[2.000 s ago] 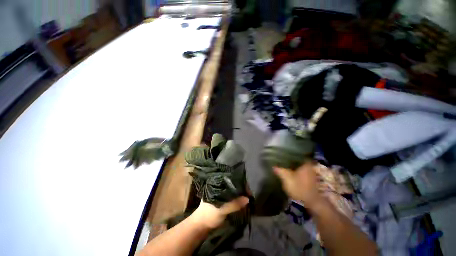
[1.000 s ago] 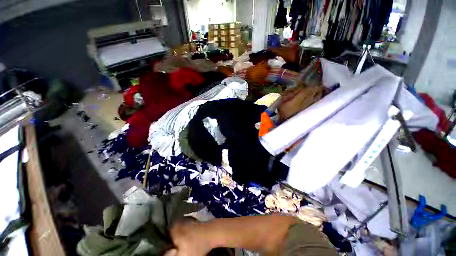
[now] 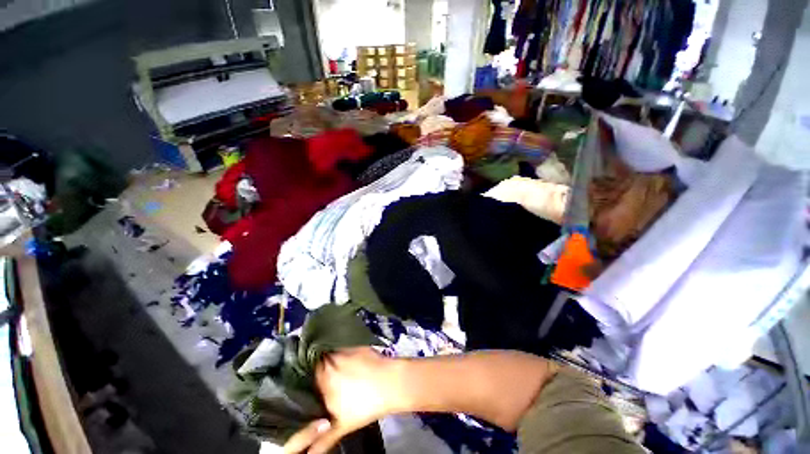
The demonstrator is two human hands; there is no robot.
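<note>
My right hand (image 3: 355, 386) reaches in from the right at the bottom centre, with its khaki sleeve showing. It is closed on a bunch of dark olive green fabric strips (image 3: 333, 330). The bunch hangs loose to the left of the hand, with a paler grey-green piece in it. A fingertip shows just below the hand at the bottom edge; I cannot tell which hand it belongs to. My left hand is otherwise not visible, hidden or cut off by the edge.
The brown table edge (image 3: 44, 355) runs along the left. Navy and white scraps (image 3: 222, 310) lie on the floor. Ahead are dark red fabric (image 3: 284, 195), a white striped heap (image 3: 355, 222) and black fabric (image 3: 497, 257). Large white sheets (image 3: 702, 257) and an orange piece (image 3: 575, 263) are at right.
The view has swung right from the white-covered table to the floor heaps. Both hands showed on olive bundles before; now the right hand holds the bunch and the left is not clearly seen.
</note>
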